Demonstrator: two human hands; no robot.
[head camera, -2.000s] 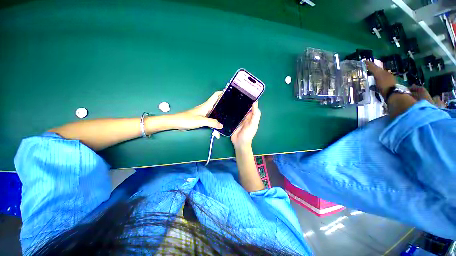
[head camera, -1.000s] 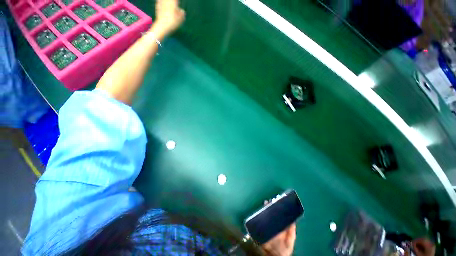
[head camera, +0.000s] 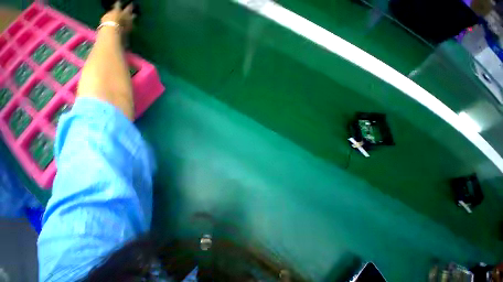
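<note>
My left hand (head camera: 122, 17) is stretched out to the top left corner, blurred. Its fingers are at a black thing (head camera: 129, 6), perhaps a module, cut off by the top edge; whether they grip it cannot be told. A smartphone's dark corner with a white rim (head camera: 368, 273) shows at the bottom edge. My right hand is not in view. A black module with a green board (head camera: 370, 131) and a white tab lies on the green mat right of centre. Another black module (head camera: 467, 190) with a white tab lies farther right.
A pink compartment tray (head camera: 148, 91) with green boards stands at the left, partly under my left forearm. A white rail (head camera: 380, 69) curves along the bench's far side. Clear and dark parts (head camera: 453, 274) show at the bottom right. A small round thing (head camera: 205, 242) is near the bottom.
The view has swung left. My left hand, first at the phone, has reached out past the pink tray to the black thing. The phone has slid almost out of the picture and my right hand is out of it.
</note>
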